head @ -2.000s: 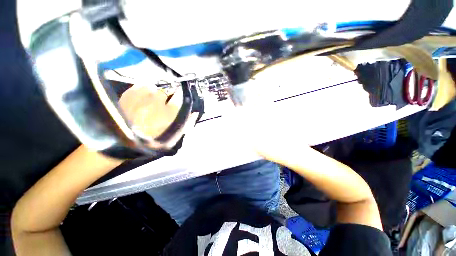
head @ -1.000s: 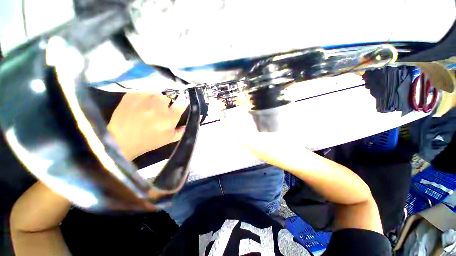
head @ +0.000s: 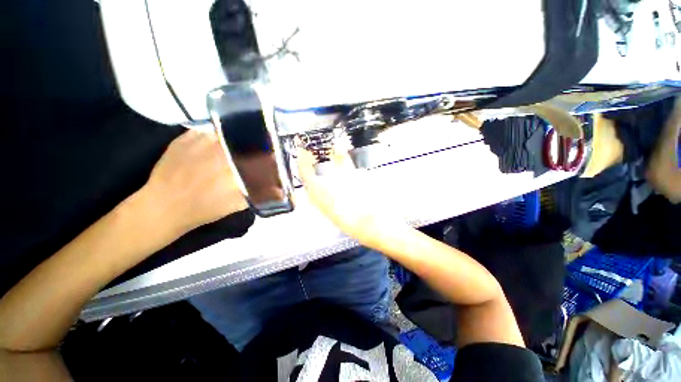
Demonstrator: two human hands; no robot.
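Observation:
The white sewing machine [head: 373,56] fills the top centre, with a shiny metal part [head: 250,149] hanging down in front of my left hand. My left hand [head: 196,179] lies on the black garment [head: 82,149] at the left of the needle area [head: 317,145]. Its fingertips are hidden behind the metal part. My right hand [head: 332,190] reaches up to the needle area from the right. It is washed out by glare, so I cannot tell whether it holds anything.
The white table's front edge [head: 224,280] crosses above my jeans. A stack of black pieces [head: 514,142] and red-handled scissors [head: 564,149] lie at the right. Blue baskets [head: 601,272], a cardboard box and clear bags stand at lower right. Another person's arm [head: 664,168] shows at far right.
The view has shifted, so the machine's metal part looks smaller and upright. My left hand and forearm show more fully. My right hand is higher and closer to the needle area. Another person's arm has appeared.

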